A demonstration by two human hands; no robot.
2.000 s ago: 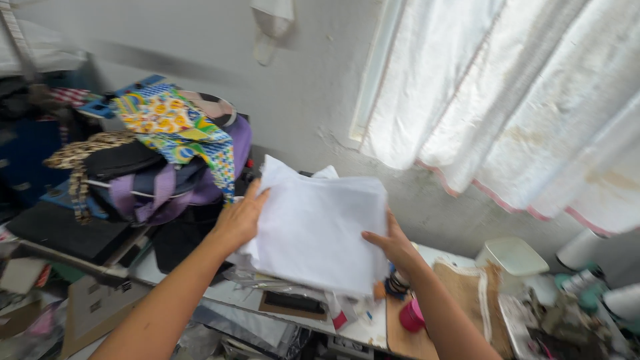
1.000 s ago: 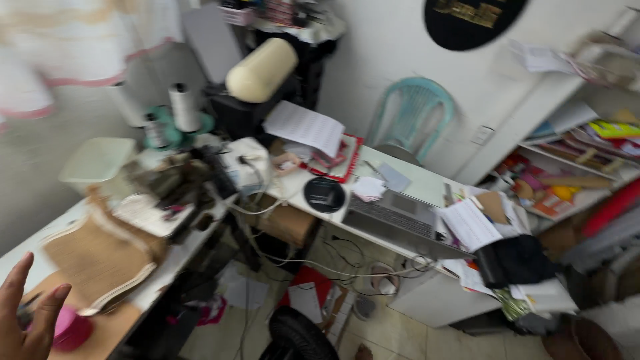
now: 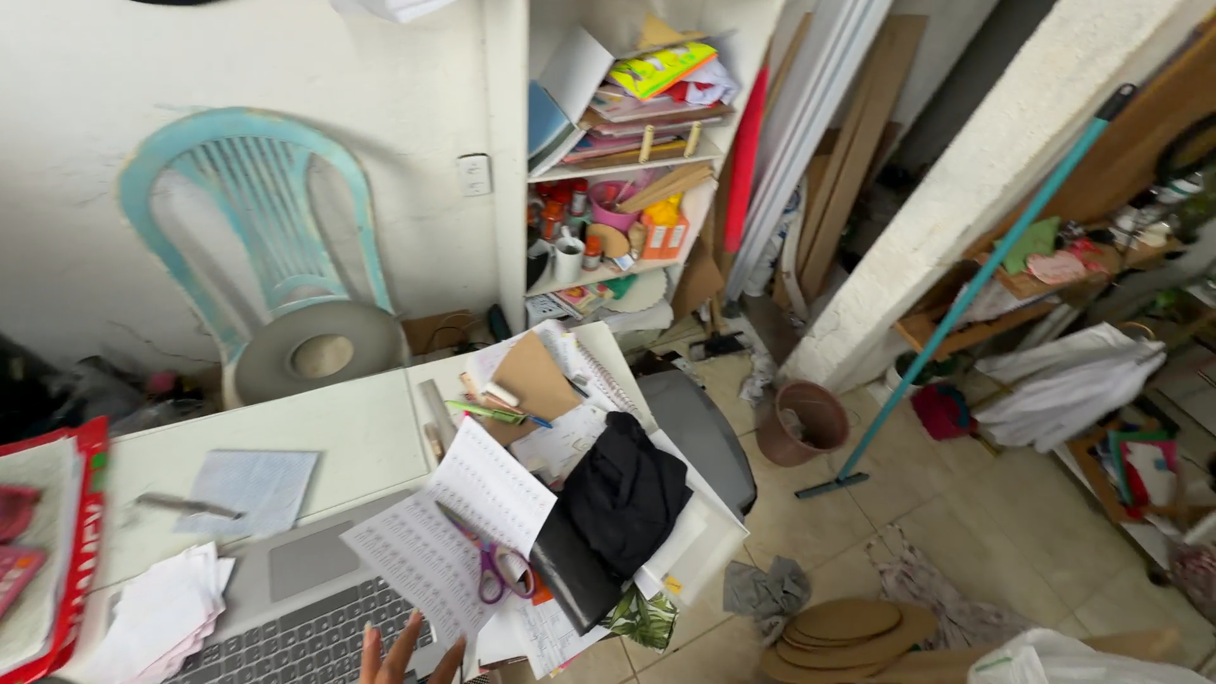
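Observation:
At the bottom edge, the fingertips of one bare hand (image 3: 408,651) show, spread apart with nothing between them, over the keyboard of a grey laptop (image 3: 304,570); from its place in view I cannot tell which hand it is. Right of the fingers, purple-handled scissors (image 3: 503,573) lie on printed paper sheets (image 3: 418,556). Beside them are a black folded cloth (image 3: 627,489) and a black case (image 3: 573,570). Small white paper pieces (image 3: 157,608) lie at the laptop's left, and a pen (image 3: 190,505) rests across a bluish paper (image 3: 256,484).
A turquoise plastic chair (image 3: 256,209) stands behind the white table (image 3: 361,418). Beyond are a filled shelf unit (image 3: 622,171), a brown bucket (image 3: 803,423) and a squeegee with a long handle (image 3: 988,266). Cardboard ovals (image 3: 845,632) and a grey cloth (image 3: 766,589) lie on the floor.
Two seconds ago both hands held a stack of white sheets; it is out of view now. The view has swung far right, past the sewing things to the laptop and shelves.

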